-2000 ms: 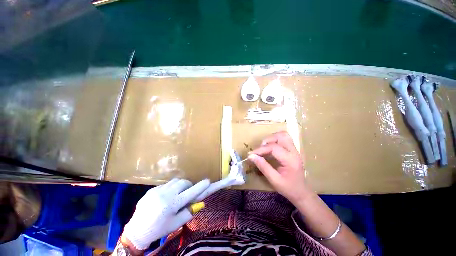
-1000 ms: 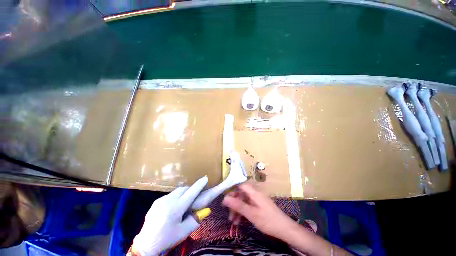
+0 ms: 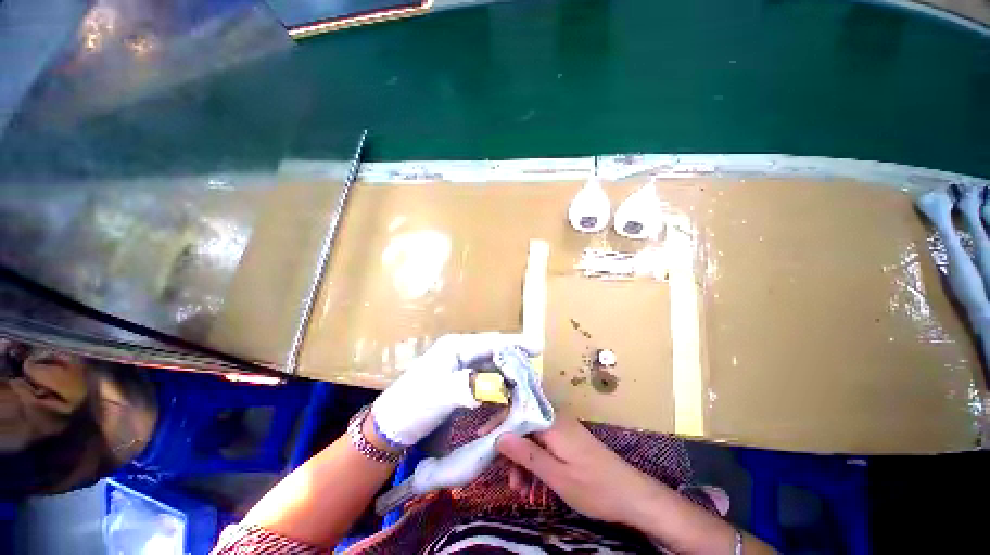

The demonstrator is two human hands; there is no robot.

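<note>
My left hand (image 3: 429, 385), in a white knit glove, is closed around a yellow piece (image 3: 491, 388); its fingertips are at the bent, foot-like end of a pale grey moulded part (image 3: 461, 464). My bare right hand (image 3: 570, 455) grips this part just below the bend, over my lap. The shaft slants down to the left, with a darker narrow end. Whether the yellow piece touches the part is unclear. A small white-topped pot (image 3: 606, 357) stands on the bench beside a dark stain and specks, between two cream tape strips (image 3: 686, 352).
Two white teardrop pieces (image 3: 589, 208) and thin white sticks (image 3: 608, 261) lie near the green belt (image 3: 651, 87). More grey parts (image 3: 955, 260) lie at the far right. A metal rod (image 3: 328, 252) and clear screen (image 3: 130, 195) are left. Blue crates (image 3: 152, 520) stand below.
The grey part has swung round, its shaft now pointing down-left over my lap. My right hand has taken hold of it; my gloved hand has moved up to its bent end. The view has shifted left.
</note>
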